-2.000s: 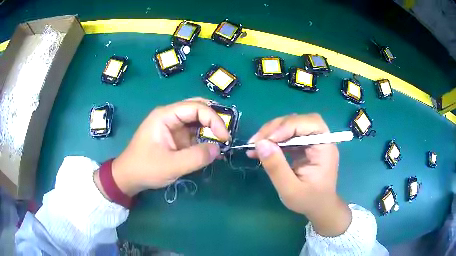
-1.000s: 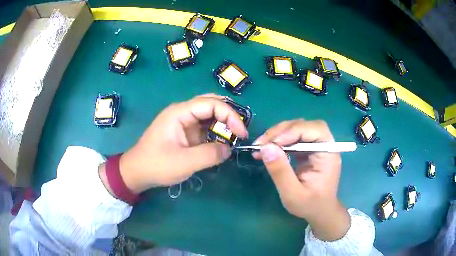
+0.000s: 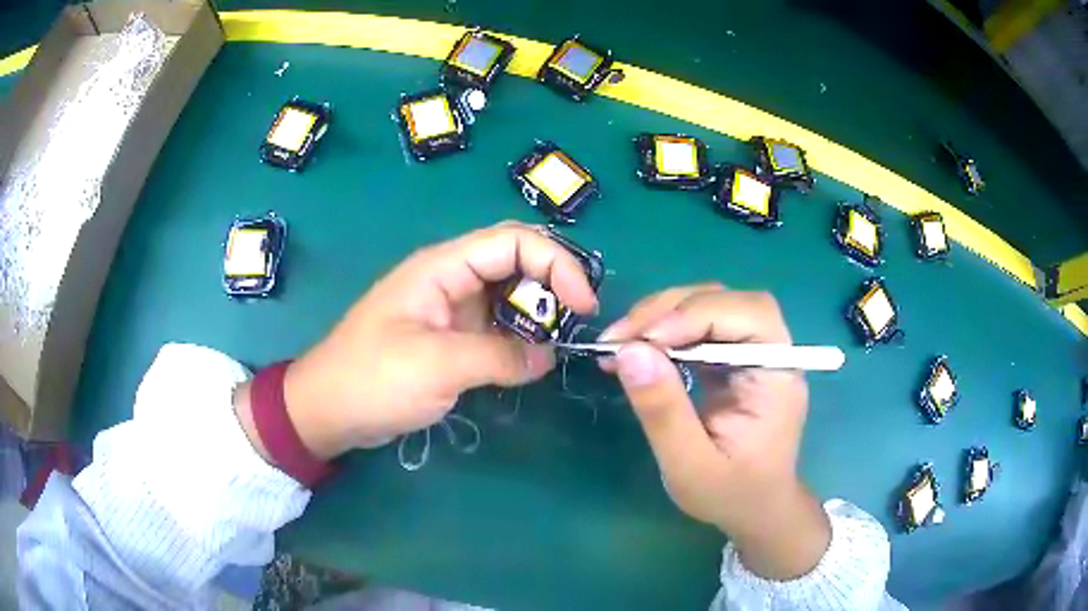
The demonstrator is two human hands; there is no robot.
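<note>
My left hand (image 3: 412, 334) is shut on a smartwatch unit (image 3: 525, 304), a black frame with a pale square and a dark spot on it. The fingers cover part of the unit. My right hand (image 3: 704, 400) is shut on slim tweezers (image 3: 764, 356), held level. The tweezer tips meet the lower right edge of the unit near my left fingertips. What they grip there is too small to tell. A thin loose wire (image 3: 453, 442) loops below my left hand, and more thin strands hang below the tips.
A long cardboard tray (image 3: 149, 179) with whitish clear strips stands at the left. Several similar units lie on the green mat (image 3: 394, 525), around the back and right side; one unit (image 3: 253, 255) lies beyond my left wrist. A yellow tape line (image 3: 704, 117) crosses the mat behind them.
The view has shifted slightly since the oldest frame. The held unit is turned a little, and a dark spot now shows on its pale square. Both hands keep their grips.
</note>
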